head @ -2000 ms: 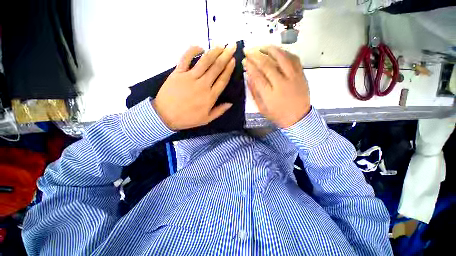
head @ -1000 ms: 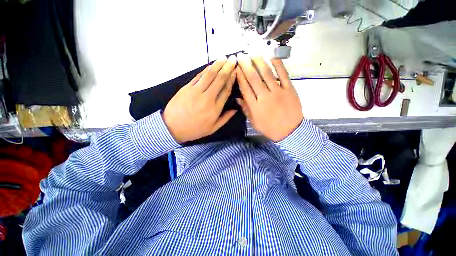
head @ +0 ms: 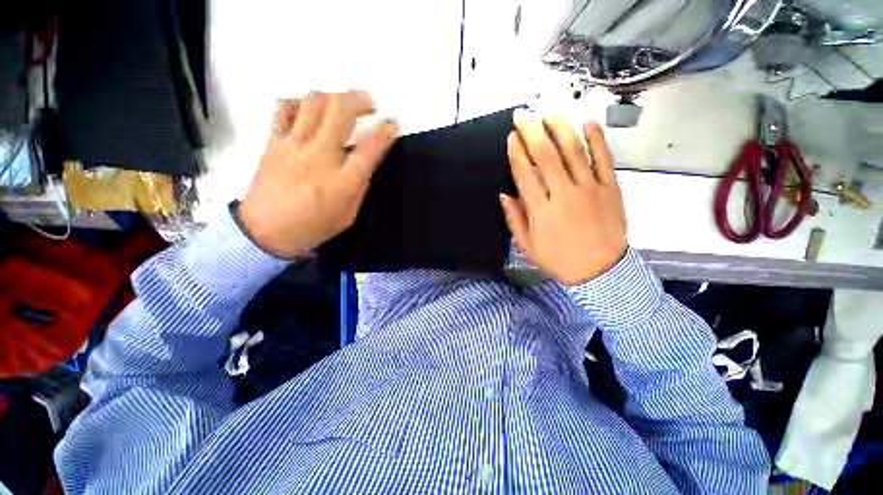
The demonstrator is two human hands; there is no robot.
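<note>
A black fabric piece (head: 441,198) lies on the white machine table, its upper right corner near the needle area of the sewing machine (head: 639,43). My right hand (head: 569,198) lies flat with fingers extended on the right edge of the fabric, fingertips just below the needle area. My left hand (head: 315,174) is at the fabric's left edge, slightly blurred, fingers curled, with a small pale spot between thumb and fingers. Whether it grips the fabric edge is unclear. The needle tip and presser foot are too small to make out.
Red-handled scissors (head: 763,193) lie right of the machine, with small brass-coloured tools (head: 852,195) beside them. A stack of black pieces (head: 126,87) lies on the left, above brown tape (head: 116,189). A white cloth strip (head: 833,387) hangs off the table's right edge.
My left hand has moved left, away from my right hand, to the fabric's left edge, uncovering the fabric's middle. My right hand remains on its right edge. The camera view has shifted.
</note>
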